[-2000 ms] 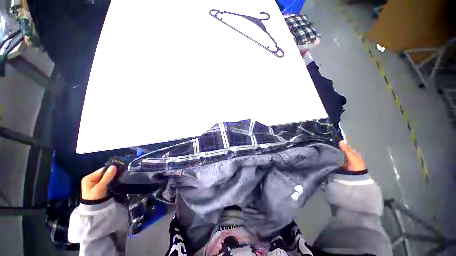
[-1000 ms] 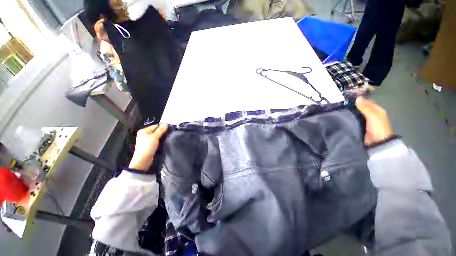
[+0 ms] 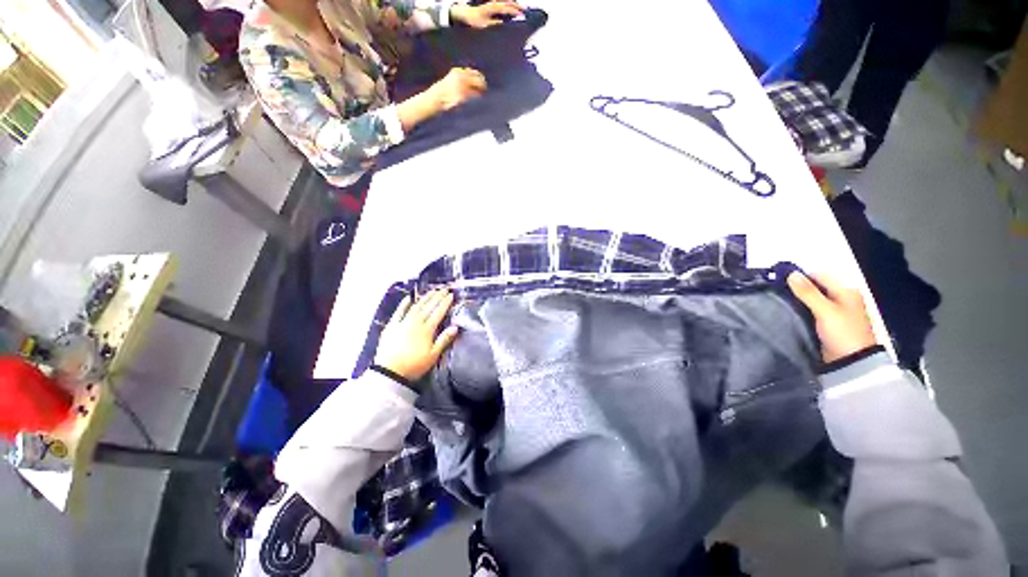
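A grey-blue denim garment (image 3: pixel 586 394), inside out, hangs over the near edge of the white table and down over my lap. A dark plaid panel (image 3: pixel 552 254) with white lines lies along its top edge on the table. My left hand (image 3: pixel 415 333) lies on the seam at the left, fingers spread on the cloth; its grip is hard to tell. My right hand (image 3: pixel 832 316) pinches the right end of the seam between thumb and fingers.
A black hanger (image 3: pixel 688 141) lies on the white table (image 3: pixel 541 186). A person in a floral top (image 3: pixel 338 101) handles a black garment (image 3: pixel 485 85) at the far left. Plaid garments (image 3: pixel 817 118) hang at the right edge. A machine table (image 3: pixel 130 327) stands left.
The garment was held up taut between both hands; now its top edge lies on the table with the plaid spread forward. My left hand has moved inward. The person across now leans over the table.
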